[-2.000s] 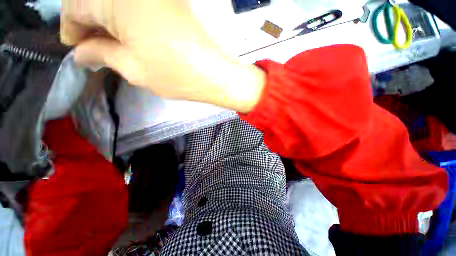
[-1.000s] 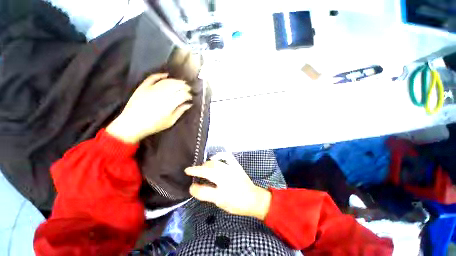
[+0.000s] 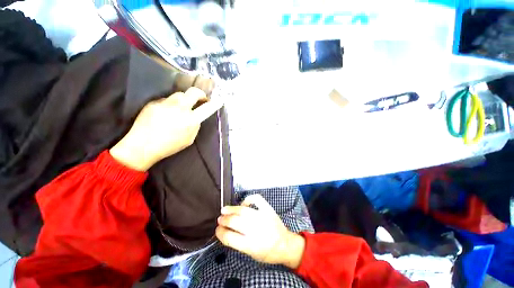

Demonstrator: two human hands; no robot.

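The dark brown garment (image 3: 186,174) lies at the left and runs up under the sewing machine's presser foot area (image 3: 225,70). A narrow zipper strip (image 3: 221,163) runs along its right edge. My left hand (image 3: 169,124) lies on the cloth with its fingertips close to the presser foot. My right hand (image 3: 253,230) pinches the lower end of the strip at the garment's edge near my lap. The needle itself cannot be made out in the glare.
On the white table (image 3: 338,146) lie a small brown tab (image 3: 338,98), black snips (image 3: 391,102) and green and yellow scissors (image 3: 466,115) at the right. A black block (image 3: 320,54) is behind them. Coloured cloth lies below at right.
Since one second ago, my left hand has moved closer to the presser foot, and its fingers reach the strip. My right hand has moved slightly down, and the strip is straighter. The view has shifted.
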